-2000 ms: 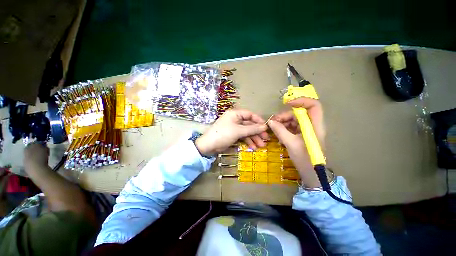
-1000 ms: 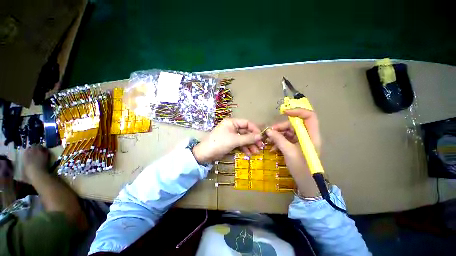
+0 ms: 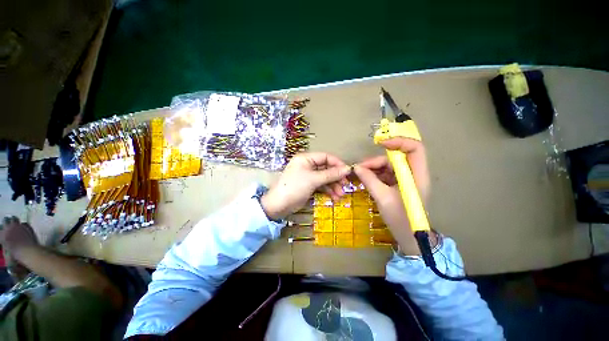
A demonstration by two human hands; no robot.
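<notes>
A yellow soldering iron (image 3: 410, 190) lies in my right hand (image 3: 394, 180), its dark tip pointing up and away from the panel. My right fingertips also meet my left hand (image 3: 308, 181) at a small wire lead (image 3: 352, 168), pinched above the panel's top edge. The yellow-orange circuit board panel (image 3: 344, 223) lies flat on the cardboard, its upper part hidden by my hands. Short leads with white ends stick out at its left side, and dark leads show at its right side.
A clear bag of leads (image 3: 250, 130) lies beyond my left hand. A spare panel (image 3: 175, 156) and a stack of wired panels (image 3: 110, 170) are at the left. A black holder (image 3: 524, 106) and a square black frame (image 3: 591, 183) are at the right. Another person's arm (image 3: 57, 266) is at lower left.
My hands stay together at the wire lead, with small finger shifts. The other person's hand has moved left and down, away from the stack. The whole view has shifted slightly.
</notes>
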